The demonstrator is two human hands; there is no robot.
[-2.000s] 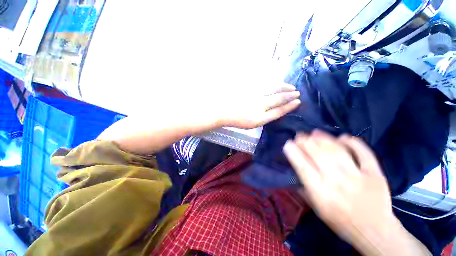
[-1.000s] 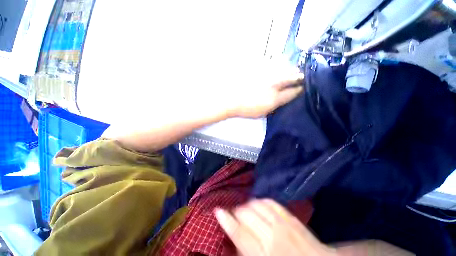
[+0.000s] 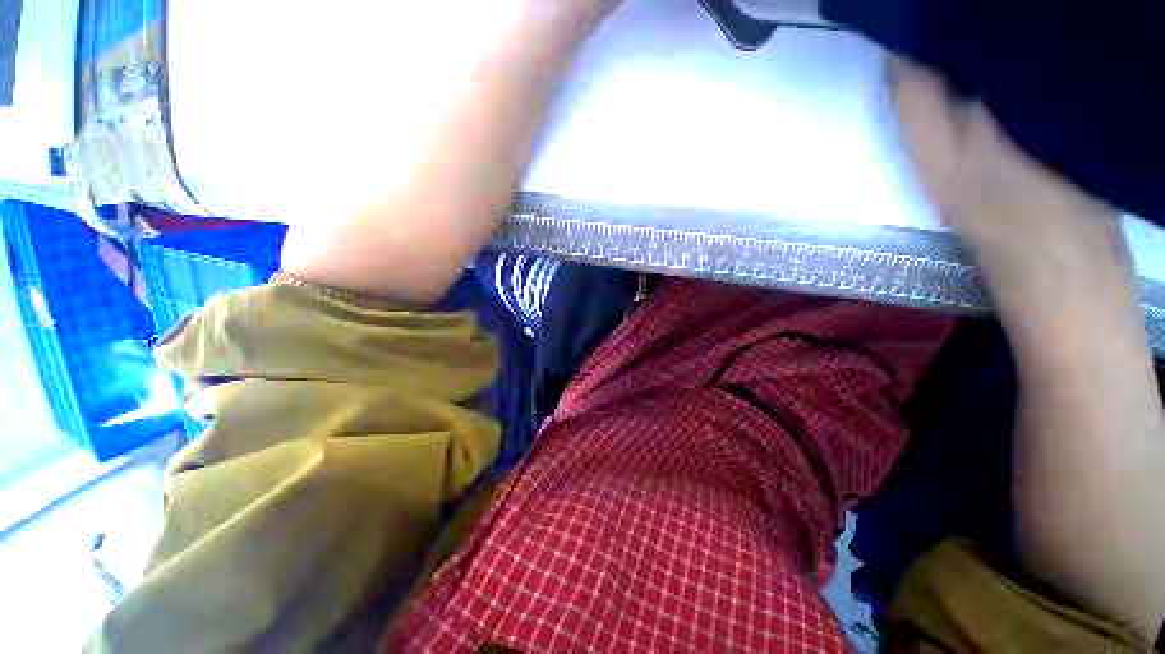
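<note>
The dark navy garment piece is a blurred mass at the upper right, cut off by the frame's top and right edges. My right hand is blurred at its lower left edge, over the white table; the cloth covers part of it, and its grip cannot be made out. My left forearm reaches up across the table, and my left hand is beyond the top edge. Part of a dark and grey shape shows at the top centre. The needle area is not visible.
A measuring tape runs along the table's front edge. Blue crates stand at the left, below the taped table end. A red checked apron covers my lap, with dark striped cloth beside it.
The view has tilted down, so the machine head is gone. The navy cloth has left the table's front edge and lies higher up. My right hand has moved from the lap up to the cloth.
</note>
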